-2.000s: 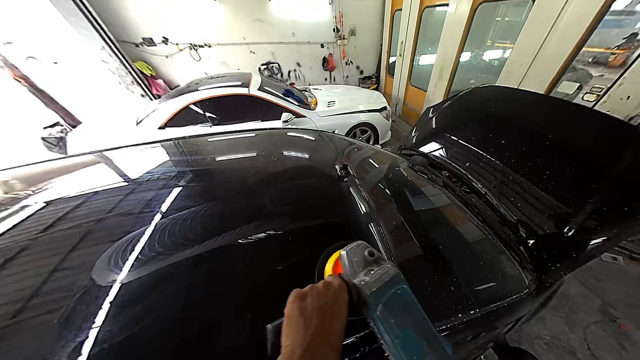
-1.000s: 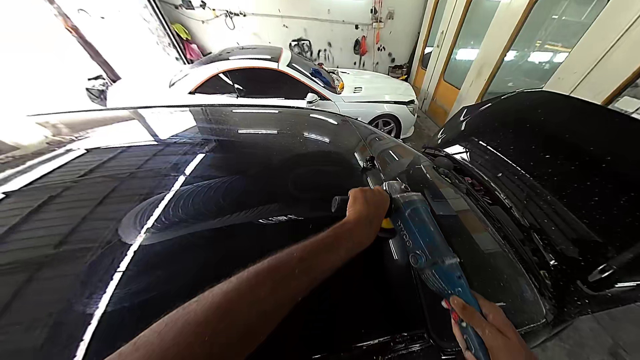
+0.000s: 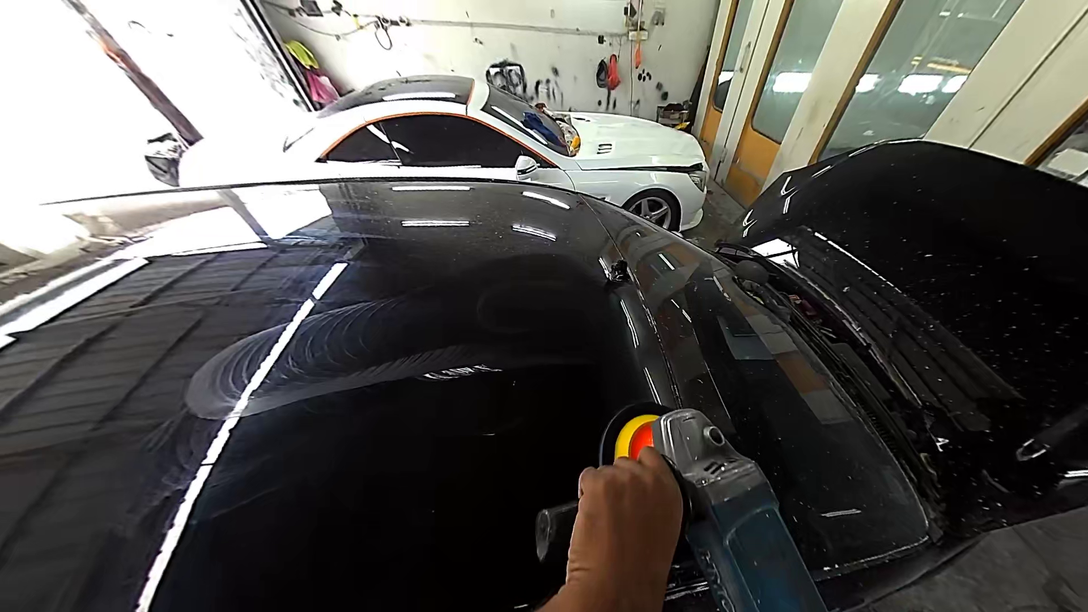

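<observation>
My left hand (image 3: 627, 518) is closed around the black side handle (image 3: 554, 529) of a blue rotary polisher (image 3: 748, 527) with a grey metal head. The polisher's yellow and orange pad (image 3: 634, 435) lies at the front edge of a glossy black car roof (image 3: 476, 323), close to the top of the windshield (image 3: 790, 382). Hazy curved swirl marks (image 3: 289, 361) cross the roof to the left. The polisher's rear end runs out of the bottom of the frame, and my right hand is not in view.
The black car's raised hood (image 3: 952, 255) is at the right. Beyond the roof a white car (image 3: 476, 144) is parked by a white wall (image 3: 476, 42) with hanging bags and cords. Folding doors with glass panes (image 3: 799, 68) line the right background.
From one second ago, the polisher and my left hand have moved toward me, down from farther across the roof's front edge. My right hand, then on the polisher's rear grip, has left the view.
</observation>
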